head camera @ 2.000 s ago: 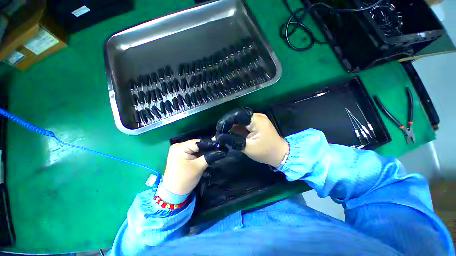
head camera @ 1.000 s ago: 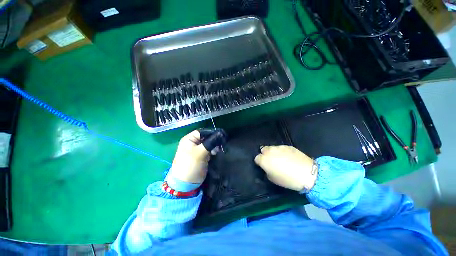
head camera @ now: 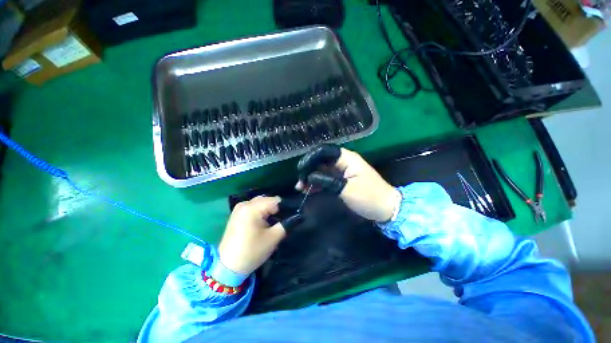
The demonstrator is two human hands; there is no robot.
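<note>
My left hand (head camera: 253, 231), with black finger cots, holds a thin metal rod (head camera: 305, 199) between thumb and fingers. My right hand (head camera: 355, 184), also in black finger cots, is at the rod's upper end, its fingers closed together. Whether a small black part is between the right fingertips cannot be told. Both hands are above the left compartment of the black parts tray (head camera: 321, 251). A few more metal rods (head camera: 477, 194) lie in its right compartment.
A stainless steel tray (head camera: 221, 74) with rows of small black-bodied units stands behind the hands. Cutters (head camera: 529, 191) lie at the right. A black bin (head camera: 469, 100) and looped cable (head camera: 400, 77) are at upper right. A cardboard box (head camera: 50, 47) is upper left. A blue coiled cord (head camera: 33, 157) runs left.
Since one second ago, my right hand has risen from the left compartment and moved left to the rod in my left hand. The camera view has shifted slightly.
</note>
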